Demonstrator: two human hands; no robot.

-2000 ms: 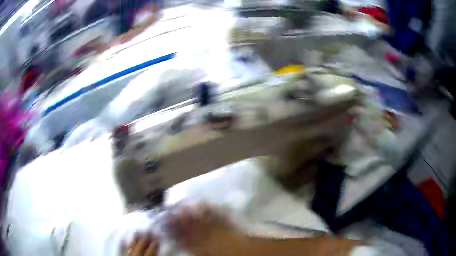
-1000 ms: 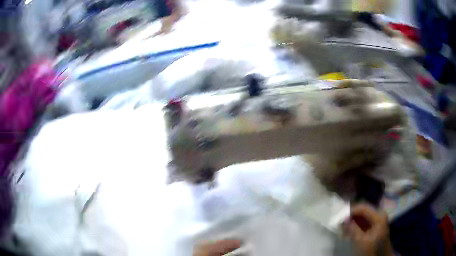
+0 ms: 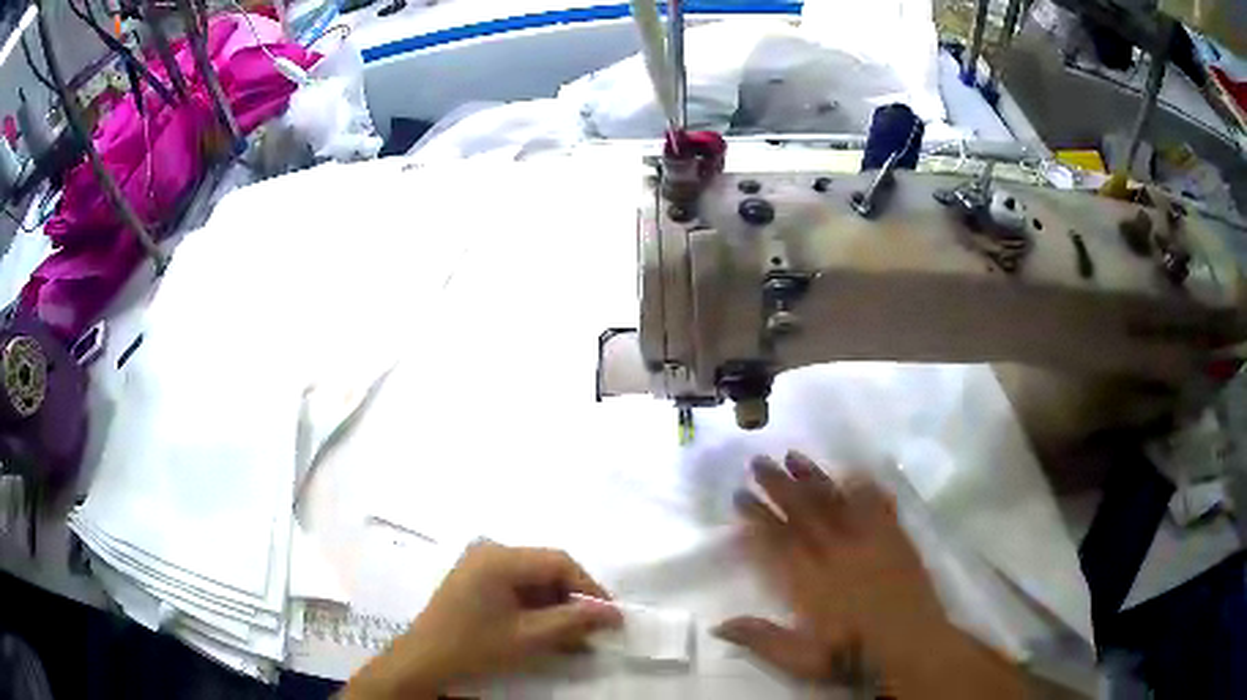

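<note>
A large white fabric panel (image 3: 479, 451) lies under the machine head and across the table. My left hand (image 3: 527, 602) is at the bottom centre, thumb and fingers closed on the end of a narrow white folded strip (image 3: 659, 637). My right hand (image 3: 834, 574) lies palm down on the white fabric with fingers spread, to the right of the strip, holding nothing. The presser foot and needle area (image 3: 687, 421), with a yellow-green spot, is above and between my hands. The needle tip is too small to make out.
The cream sewing machine arm (image 3: 930, 301) runs to the right edge. A stack of white panels (image 3: 185, 574) is at the left. Magenta fabric (image 3: 151, 164) is heaped at the upper left. A dark navy thread spool (image 3: 893, 137) stands on the arm. A dark cloth (image 3: 1128, 533) is at lower right.
The view has shifted and sharpened, with the machine now further right. My right hand has moved from the machine's right end onto the fabric. My left hand and the strip now show clearly.
</note>
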